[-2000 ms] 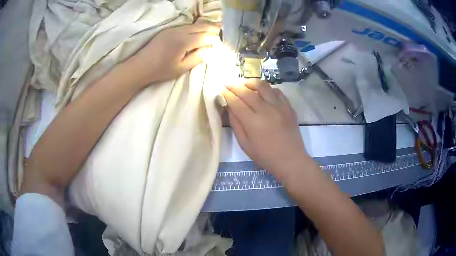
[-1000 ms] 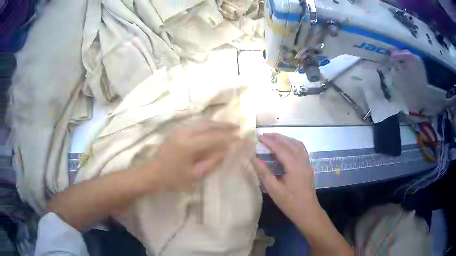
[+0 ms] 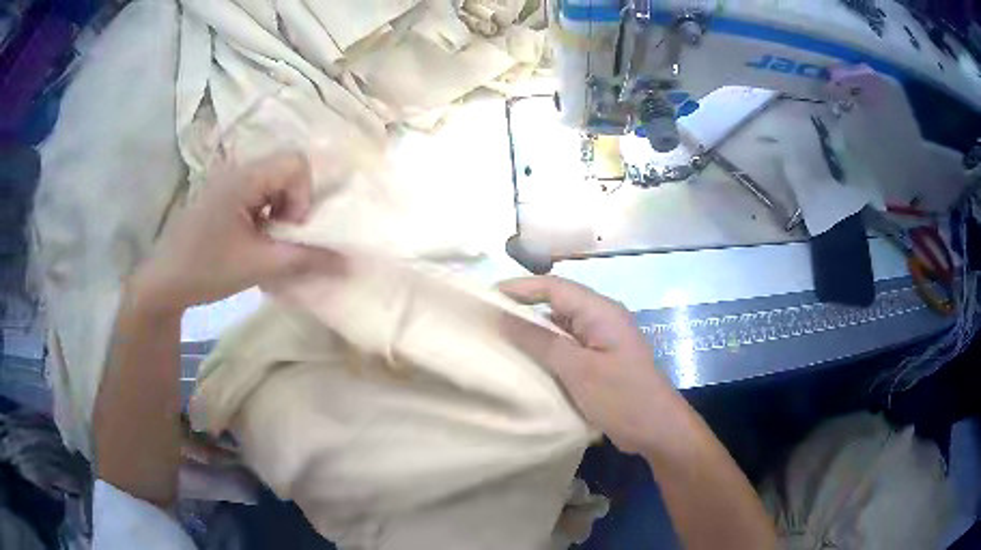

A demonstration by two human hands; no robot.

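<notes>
A cream garment piece is stretched between my hands in front of the sewing machine and hangs over the table's front edge. My left hand, blurred, pinches its upper edge at the left. My right hand holds the edge at the right, with some fingers behind the cloth. The white machine head with blue stripe stands at the upper right. The needle area, with a small yellowish plate, has no cloth under it.
More cream pieces are heaped at the left and back. Right of the needle lie a thin metal tool, white scraps, a dark pad and orange-handled scissors. A gathered cream piece is at the lower right.
The garment piece has come away from the needle area toward me. My left hand has moved left and up with its edge, spreading the cloth. My right hand has moved down from beside the presser foot.
</notes>
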